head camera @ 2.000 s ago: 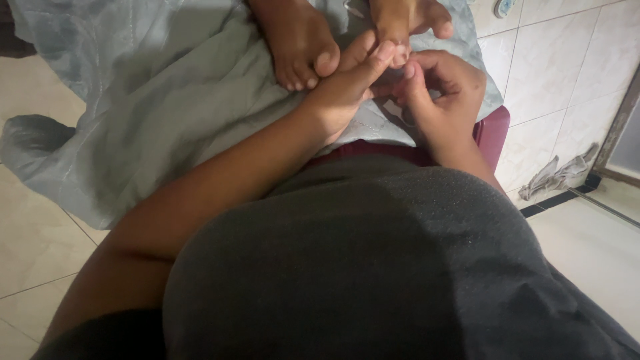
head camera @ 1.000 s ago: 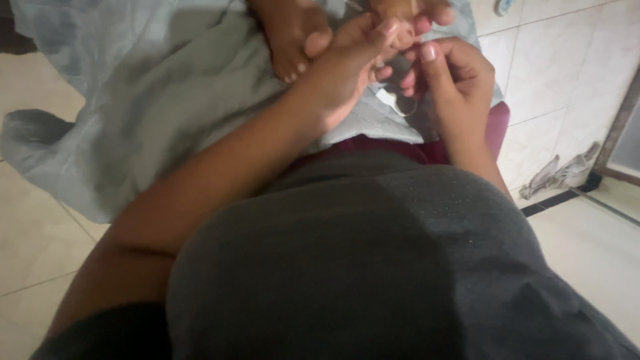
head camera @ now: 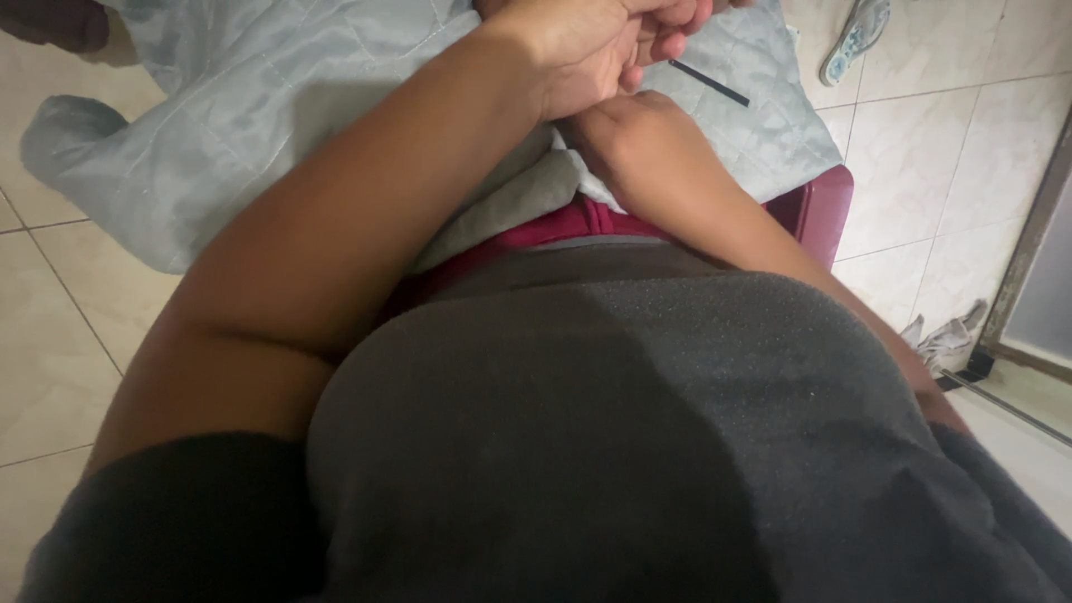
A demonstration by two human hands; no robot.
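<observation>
My left hand (head camera: 590, 54) is at the top edge, palm turned up with curled fingers. Its upper part is cut off, and what it holds cannot be told. A small piece of another person's skin shows at the top edge beside its fingertips. My right hand (head camera: 624, 130) lies low over my lap, just below the left palm, back of the hand up; its fingers are hidden. A thin black stick (head camera: 709, 82) lies slantwise on the grey quilted blanket (head camera: 276, 100), right of my left fingertips. A folded grey and white cloth edge (head camera: 523, 197) is below my hands.
The blanket drapes over my lap and down to the tiled floor (head camera: 913, 184). The edge of a maroon plastic seat (head camera: 827, 209) shows at right. Farther right are a flip-flop (head camera: 854, 42), a crumpled cloth (head camera: 946, 339) and a door frame (head camera: 1026, 226).
My right hand has drawn down toward my lap, below the left palm. The other person's feet, plain earlier, are now almost wholly out of view. The black stick now shows on the blanket.
</observation>
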